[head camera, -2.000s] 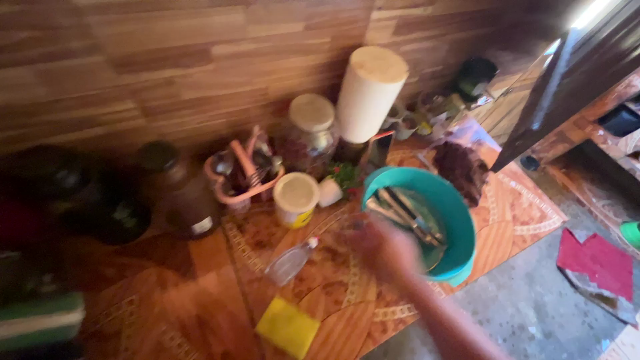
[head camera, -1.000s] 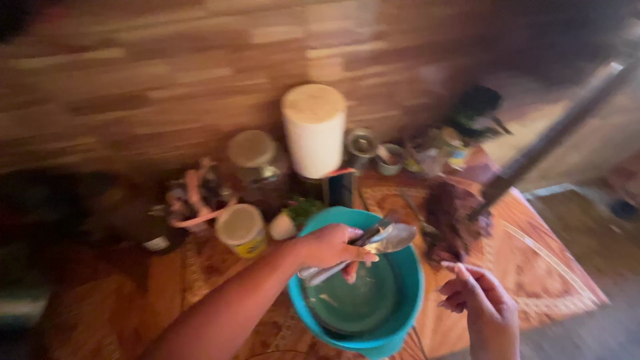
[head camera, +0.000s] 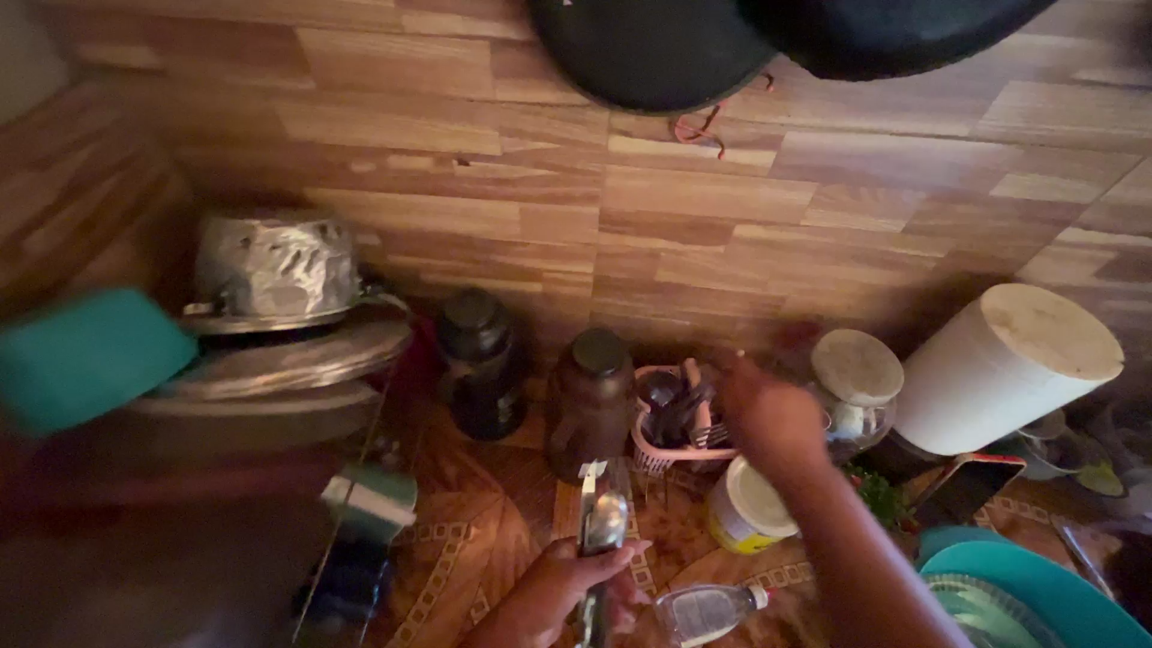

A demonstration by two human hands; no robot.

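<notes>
My left hand [head camera: 585, 580] grips a bundle of metal cutlery [head camera: 601, 522], with a spoon bowl and a flat tip pointing up. My right hand [head camera: 774, 414], blurred, reaches over the right side of a pink plastic basket [head camera: 655, 457] that holds spoons, forks and dark-handled utensils; whether its fingers hold anything cannot be made out. Below the right hand stands a white tub with a yellow label [head camera: 751, 508]. A clear plastic bottle [head camera: 711, 614] lies on the patterned table. The teal basin [head camera: 1035, 576] with a clear dish inside is at the lower right.
Dark jars [head camera: 589, 405] stand left of the basket. A lidded glass jar [head camera: 855, 382] and a tall white container [head camera: 1008, 369] are on the right. Stacked metal pots [head camera: 279, 270] and a teal container [head camera: 90, 360] sit at the left. Black pans [head camera: 657, 45] hang on the wall.
The view has swung left. The cutlery, held over the teal basin by my left hand a second ago, is now in front of the pink basket. My right hand has moved to the basket.
</notes>
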